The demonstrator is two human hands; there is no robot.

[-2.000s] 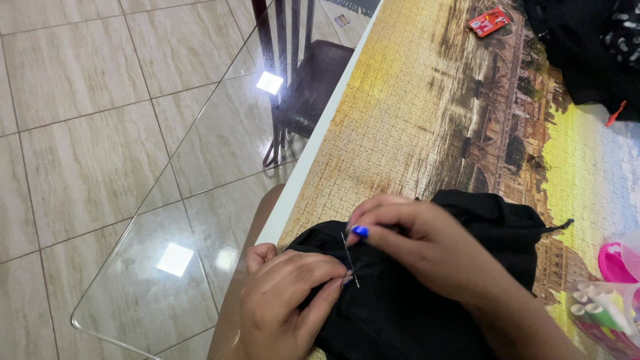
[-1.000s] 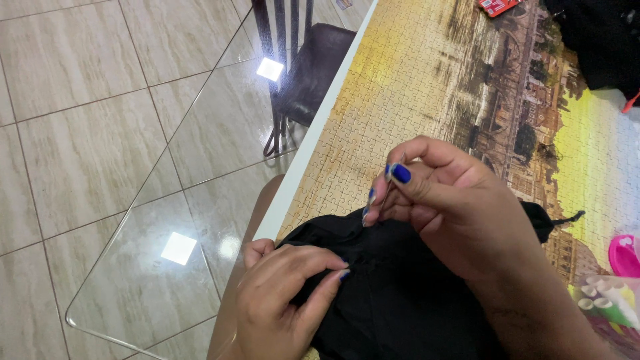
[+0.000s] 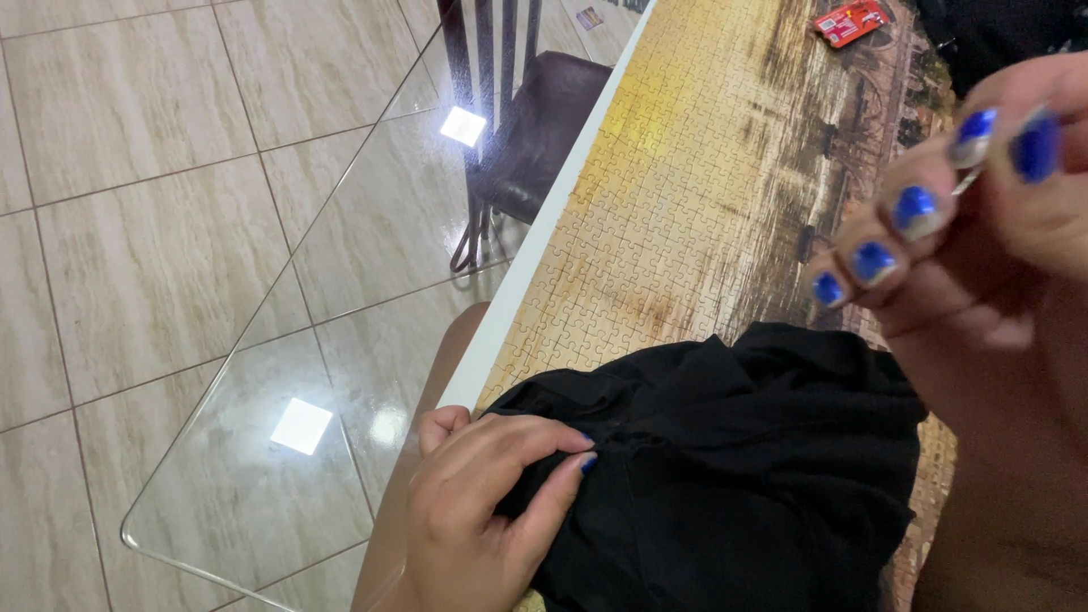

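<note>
A black cloth [image 3: 722, 476] lies bunched over the near part of a jigsaw puzzle. My left hand [image 3: 501, 501] pinches a fold of it between thumb and forefinger at the cloth's left side. Raised well above and to the right of the cloth, my right hand [image 3: 977, 204] holds a thin metal needle [image 3: 966, 181] between thumb and forefinger, its other fingers curled. Most of the needle is hidden by the fingers, and no thread can be made out. The nails of both hands are painted blue.
The assembled jigsaw puzzle [image 3: 646, 229] spreads under a glass tabletop [image 3: 204, 399] or on it; I cannot tell which. A red packet [image 3: 850, 21] and more black fabric [image 3: 994, 30] are at the upper right. A dark chair [image 3: 552, 127] stands beyond the table's left edge on the tiled floor.
My right hand has risen from the cloth toward the upper right with the needle. My left hand has kept its pinch on the black cloth.
</note>
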